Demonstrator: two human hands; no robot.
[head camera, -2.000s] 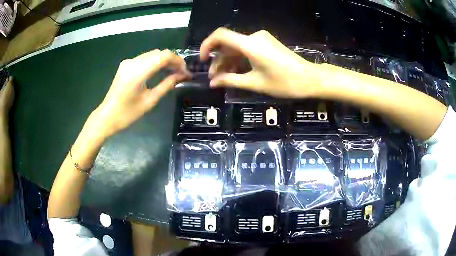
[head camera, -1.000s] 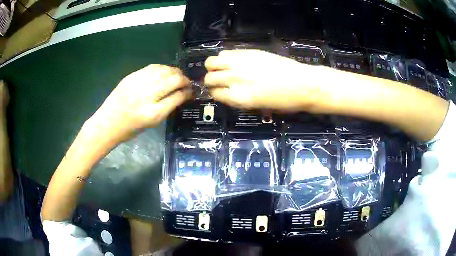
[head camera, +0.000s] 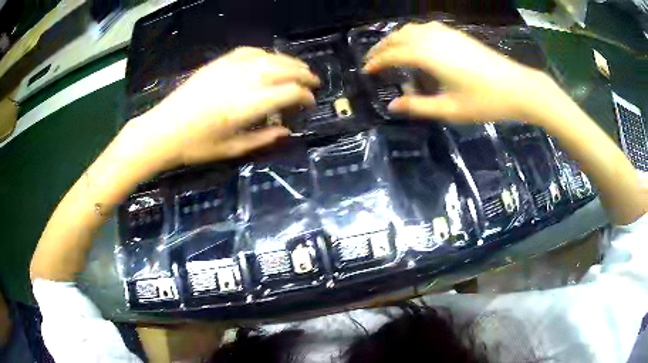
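Observation:
The wide black tray (head camera: 213, 21) holds rows of flat black units in clear, shiny, wrinkled film. The near row (head camera: 277, 213) has small pale icons and lower panels with white text and gold or white phone pictures. My left hand (head camera: 227, 103) is over the farther row with its fingers apart, hiding units beneath. My right hand (head camera: 455, 74) is to the right over the same row, thumb and fingers apart at a unit's film. Another unit (head camera: 323, 78) lies between the two hands. Neither hand shows a lifted unit; fingertip contact is unclear.
The green bench (head camera: 42, 166) shows at left, with a pale rail (head camera: 78, 53) beyond. A sheet with a dark grid (head camera: 631, 131) lies at far right near a small pale card (head camera: 601, 64). Dark hair shows at the bottom edge.
The view has shifted over the tray, showing more near-row units. My hands have moved from close together at the tray's left edge to wider apart, with fingers more open.

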